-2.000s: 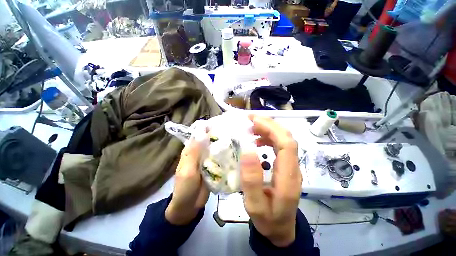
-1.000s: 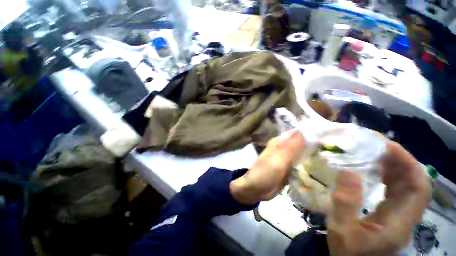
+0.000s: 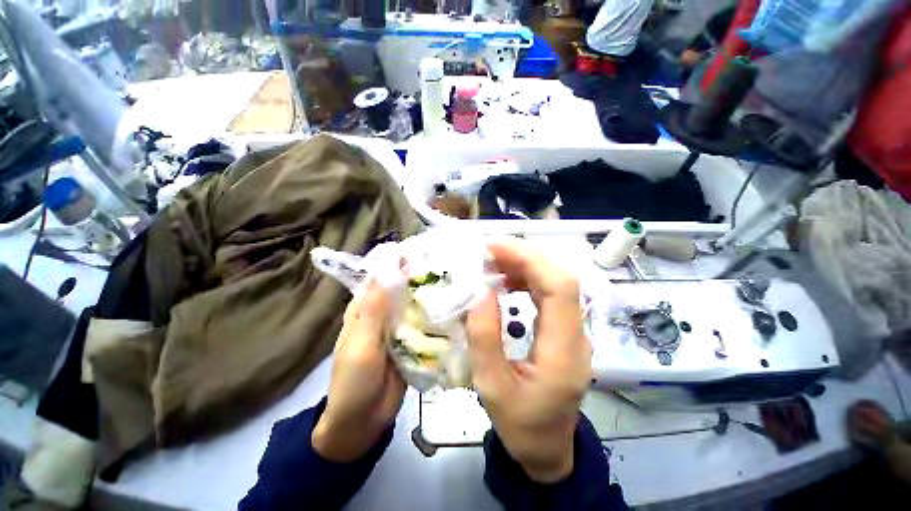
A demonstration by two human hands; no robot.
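Observation:
A white filled bun point(image 3: 425, 344) with green bits showing sits in a crinkled clear plastic bag point(image 3: 345, 265), held up over the sewing table. My left hand point(image 3: 362, 374) grips the bag and bun from the left and below. My right hand point(image 3: 534, 364) pinches the bag at its right side, with thumb and fingers near the bun's upper part. The bun's underside and the fingertips behind it are partly hidden. The white sewing machine head point(image 3: 714, 334) lies to the right of my hands.
An olive-brown garment point(image 3: 255, 289) is heaped on the left. Behind are a white trough point(image 3: 639, 232) with black cloth point(image 3: 624, 192), a green-tipped white thread cone point(image 3: 618, 243) and a beige cone point(image 3: 670, 249). A blue-capped bottle point(image 3: 68, 203) stands far left. Part of another person's hand point(image 3: 872, 427) shows at right.
The view swung left and has come back. Both hands still hold the bagged bun near the picture's middle. A person's hand now shows at the right edge.

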